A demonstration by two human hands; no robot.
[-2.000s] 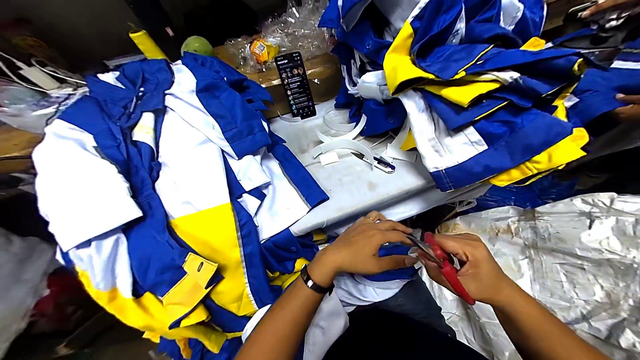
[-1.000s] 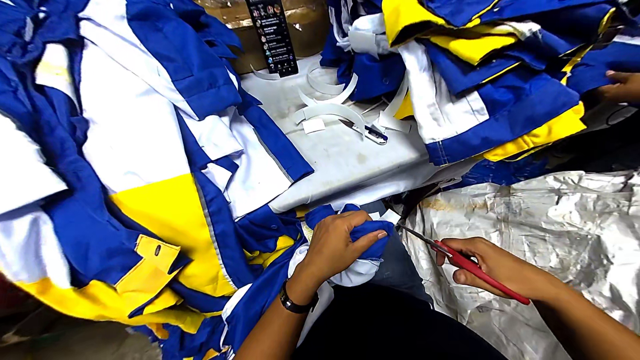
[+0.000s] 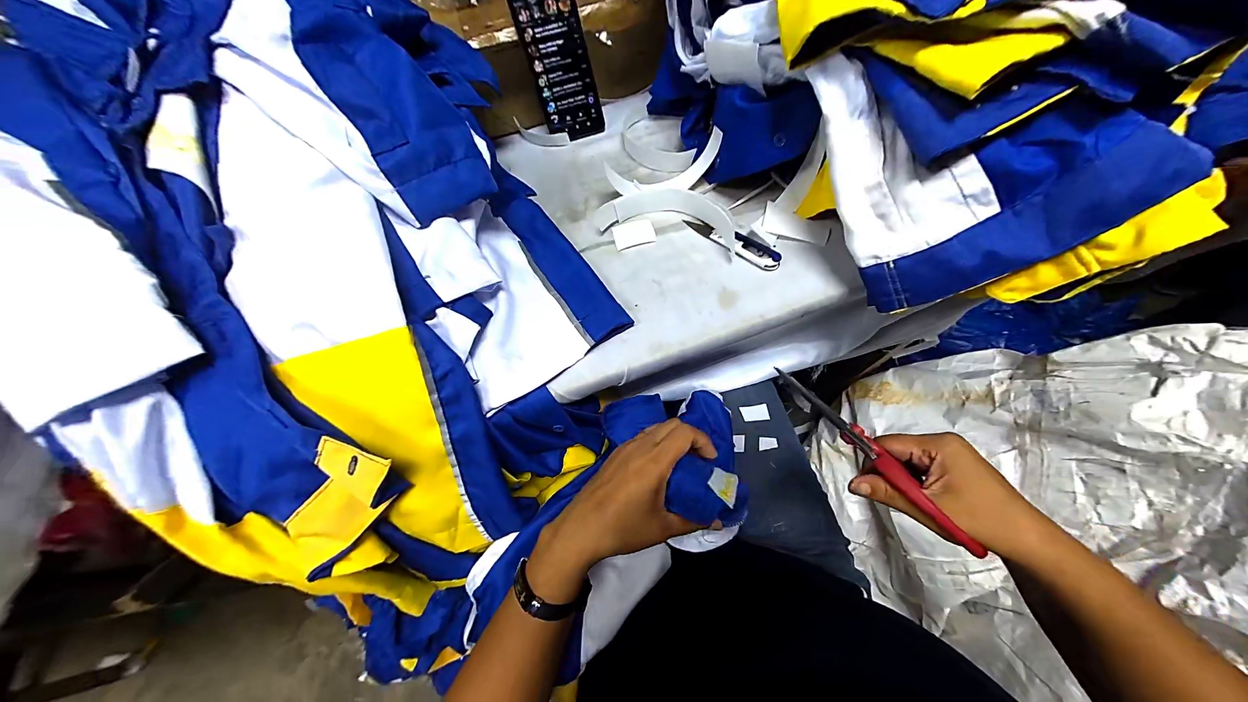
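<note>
My left hand [image 3: 634,487] grips a bunched blue and white part of a garment [image 3: 697,487], which has a small pale and yellow patch, above my lap. In my right hand [image 3: 941,487] is a pair of scissors [image 3: 882,458] with red handles and dark blades; the blades look closed and point up and left, apart from the cloth. Small white cut pieces [image 3: 755,413] lie on dark fabric between the hands. Blue, white and yellow garments [image 3: 361,419] spread over the left side and hang down beside my left arm.
On the white table [image 3: 712,302] lie curled white strips [image 3: 673,203] and thread snips [image 3: 756,251]. A phone [image 3: 558,68] leans against a cardboard box [image 3: 624,49] behind. More garments [image 3: 1024,185] are piled at the right, above a crumpled silvery-white sheet [image 3: 1102,419].
Two seconds ago the scissors were at the cloth beside my left hand; they have since moved right, away from it. Small white pieces now show on the dark fabric. The view has shifted closer.
</note>
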